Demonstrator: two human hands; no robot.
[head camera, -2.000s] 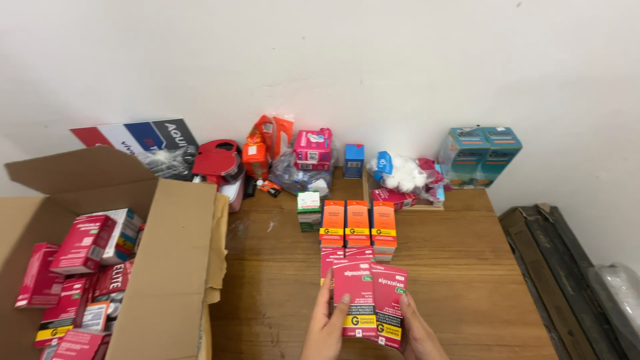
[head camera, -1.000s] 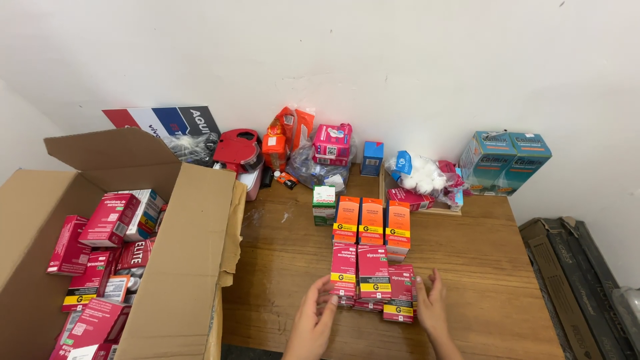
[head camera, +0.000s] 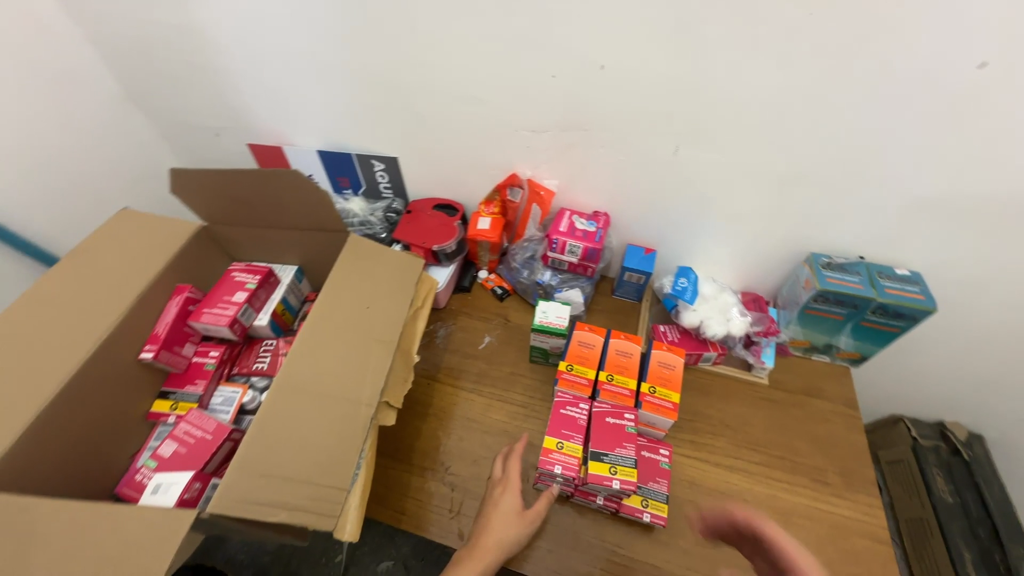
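Red medicine boxes (head camera: 612, 448) lie in adjoining stacks on the wooden table, the right stack lower than the others. My left hand (head camera: 508, 508) is at the near left corner of these stacks, thumb by the lowest boxes and fingers apart; whether it touches them is unclear. Blurred, my right hand (head camera: 748, 536) is over the table to the right of the stacks, with no box seen in it. Orange medicine boxes (head camera: 620, 368) stand in three columns directly behind the red ones. A green and white box (head camera: 551, 330) is at their back left.
An open cardboard box (head camera: 320, 376) holding red medicine boxes stands on the left. Along the wall are a red device (head camera: 432, 228), a pink package (head camera: 576, 240), a blue box (head camera: 634, 272), a bag of cotton balls (head camera: 712, 308) and teal boxes (head camera: 860, 304). Dark long objects (head camera: 944, 488) are right of the table.
Two red boxes held between my hands two seconds ago have been let go onto the stacks. My right hand has since moved away from the stacks. The view has swung left.
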